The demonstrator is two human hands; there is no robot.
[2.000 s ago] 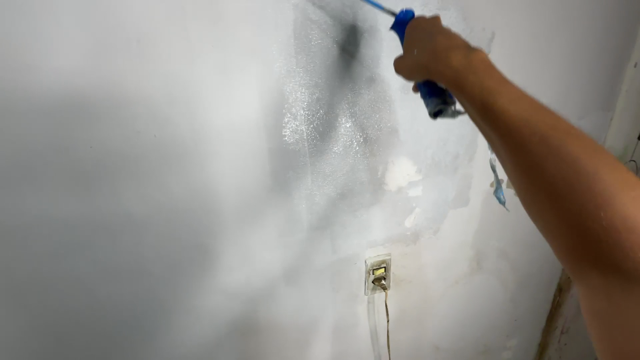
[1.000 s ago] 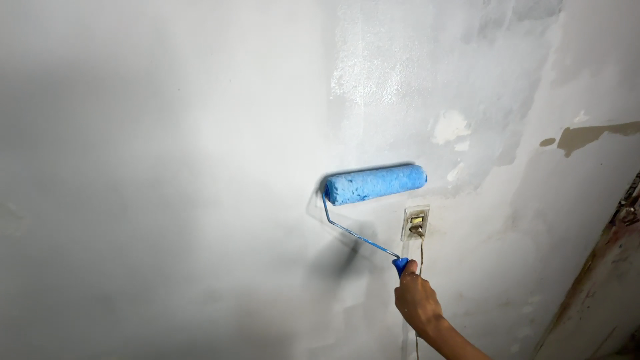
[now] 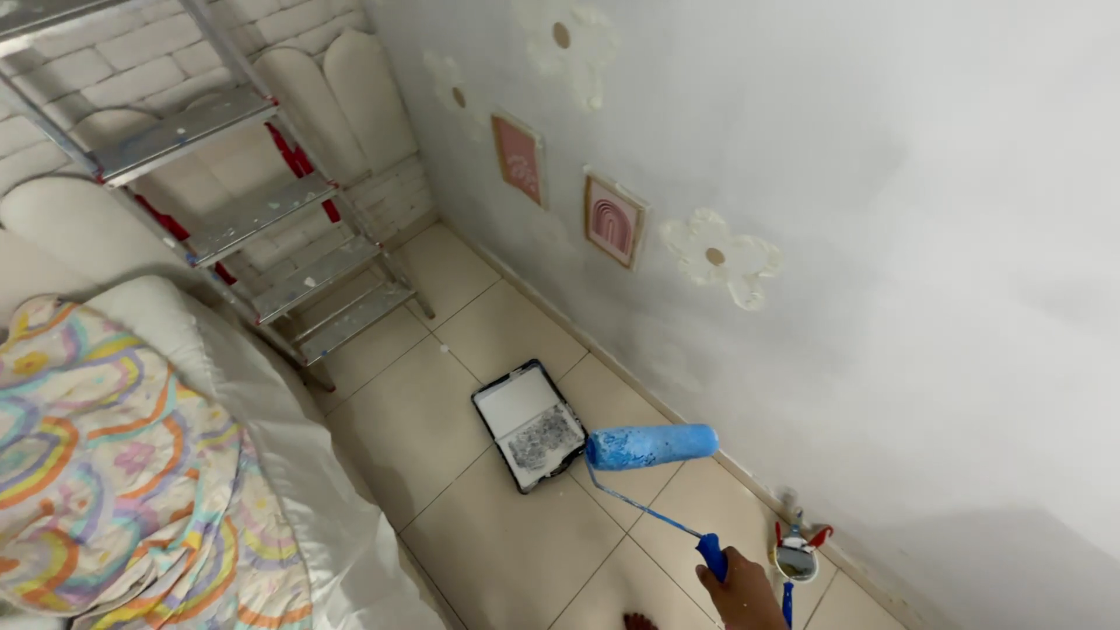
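My right hand [image 3: 742, 588] grips the blue handle of a paint roller [image 3: 652, 446] at the lower middle right. Its blue sleeve is held in the air over the tiled floor, beside the wall. Just left of the sleeve in the view, a paint tray [image 3: 529, 426] with a black rim lies on the floor, with white paint and a dark speckled area in it. To the right of my hand, a container [image 3: 794, 560] with red- and blue-handled tools stands near the baseboard. My left hand is out of view.
An aluminium stepladder [image 3: 262, 210] stands at the upper left, before a brick-patterned wall. A bed with a rainbow-patterned cover [image 3: 131, 472] fills the lower left. On the painted wall are two small framed pictures [image 3: 615, 220] and flower shapes [image 3: 716, 256]. Part of a foot [image 3: 640, 621] shows at the bottom edge.
The view has swung far, from the wall with the outlet to the floor, tray and ladder. The roller was against or close to the wall one second ago; now it is over the floor.
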